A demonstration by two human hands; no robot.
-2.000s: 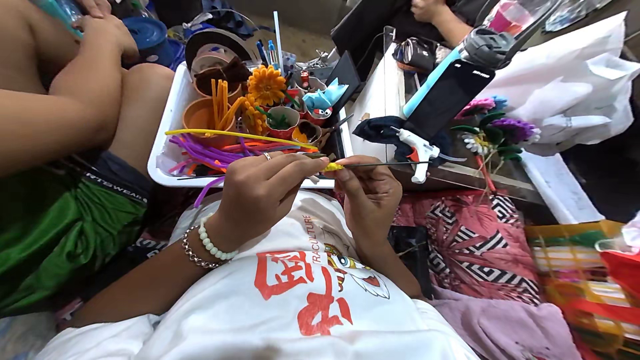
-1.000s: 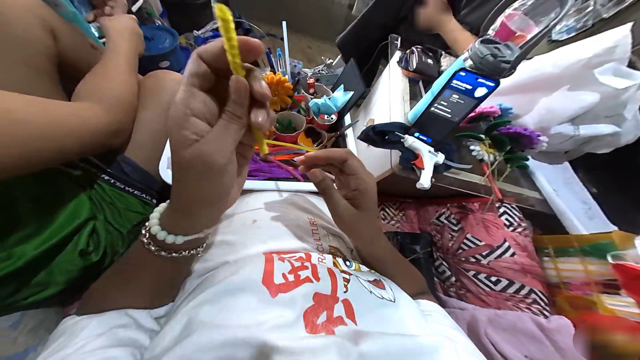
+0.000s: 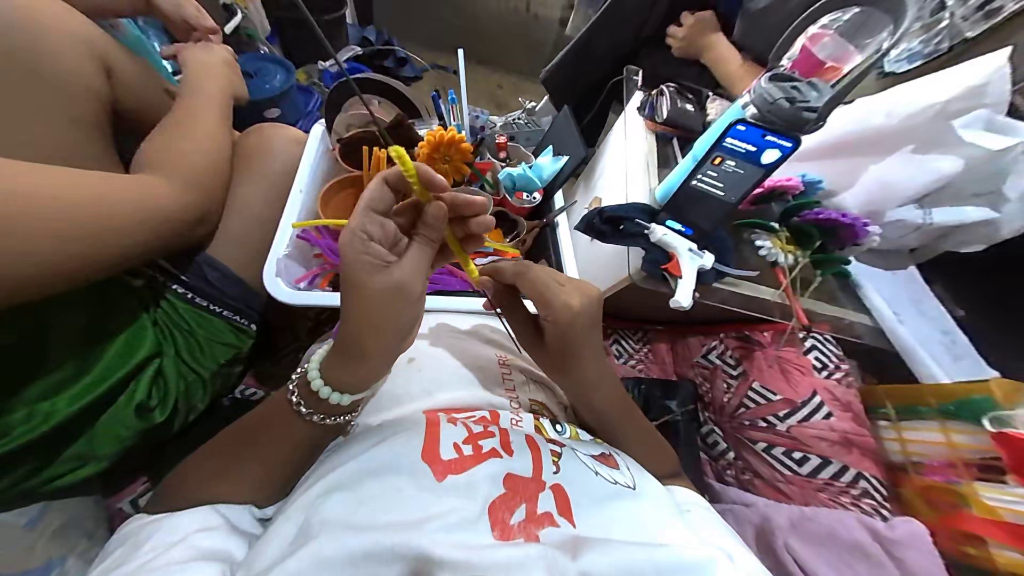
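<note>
My left hand [image 3: 400, 232], with beaded and chain bracelets at its wrist, grips a yellow pipe cleaner [image 3: 410, 172] that is wrapped around a thin dark stem [image 3: 352, 80]. The stem slants from the upper left down to the right. My right hand [image 3: 552, 308] pinches it at the lower end of the yellow wrapping, and a bare dark end sticks out below the fingers. Behind my hands is a white plastic tray [image 3: 280, 272] with purple pipe cleaners [image 3: 452, 279], an orange fuzzy flower [image 3: 445, 155] and several cups.
At the right, a white glue gun [image 3: 682, 260] lies beside a lit smartphone [image 3: 732, 172] propped on a light-blue holder. Pipe-cleaner flowers [image 3: 832, 228] and white wrapping sheets [image 3: 904, 160] lie beyond. One person sits close at the left; another person's hand [image 3: 694, 36] shows at the top.
Two seconds ago both hands held the stem nearly level over the tray's front edge. Now it is steeply slanted, with my left hand higher. The phone's screen, dark then, is lit.
</note>
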